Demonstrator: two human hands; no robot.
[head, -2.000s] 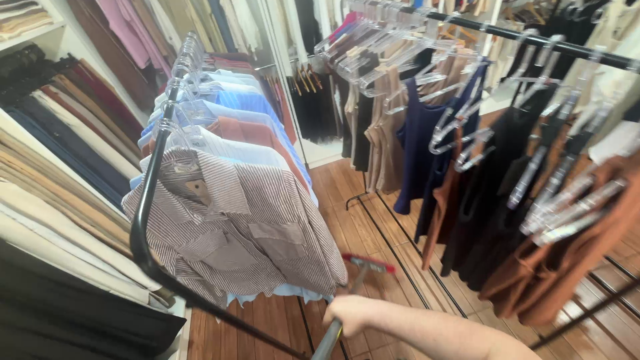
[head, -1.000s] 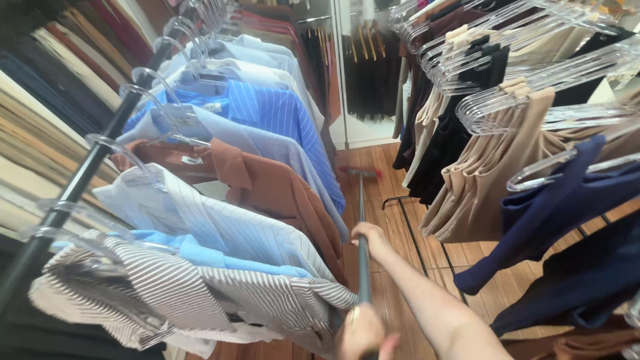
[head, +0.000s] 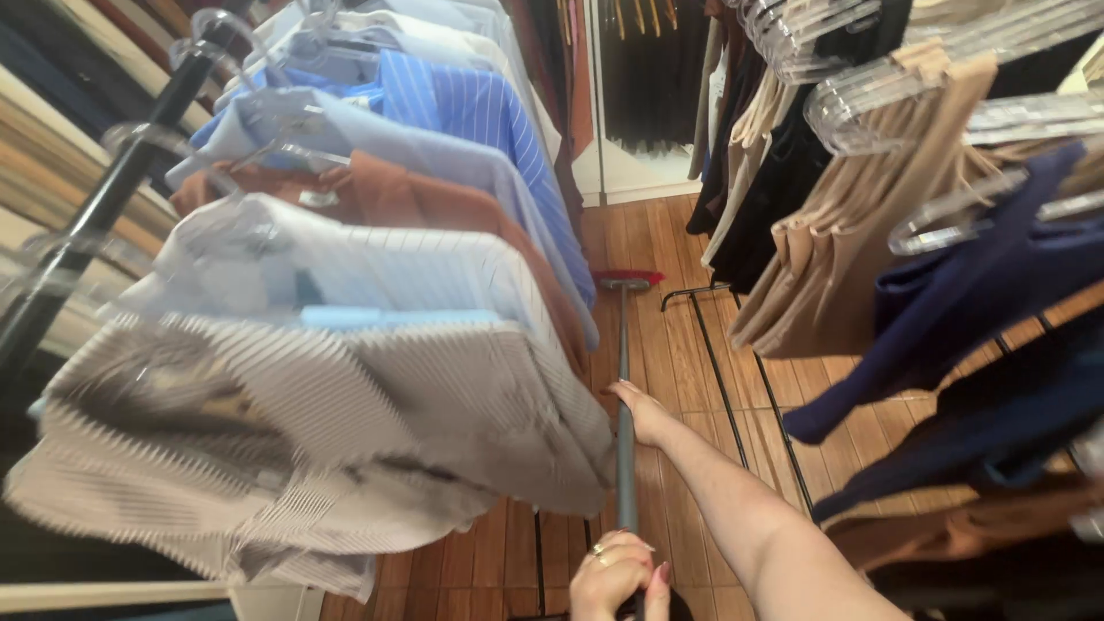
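Observation:
A broom with a grey handle (head: 626,466) reaches away from me along the wood-look floor. Its red-bristled head (head: 630,279) rests on the floor between two clothes racks. Low in the view, my left hand (head: 614,573), with a ring on one finger, is closed around the upper handle. Farther down the handle, my right hand (head: 642,412) grips it, its forearm coming in from the lower right. Close to the left of the handle hangs a striped shirt (head: 483,405).
Shirts hang on a black rail (head: 129,164) at left. Beige tops (head: 854,233) and a navy garment (head: 966,285) hang at right. Black rack base bars (head: 716,371) lie low across the floor. A glass panel's white bottom frame (head: 642,191) stands beyond the broom head.
Two seconds ago one hand showed on the handle; now both do. The view has moved in closer to the shirts and the aisle.

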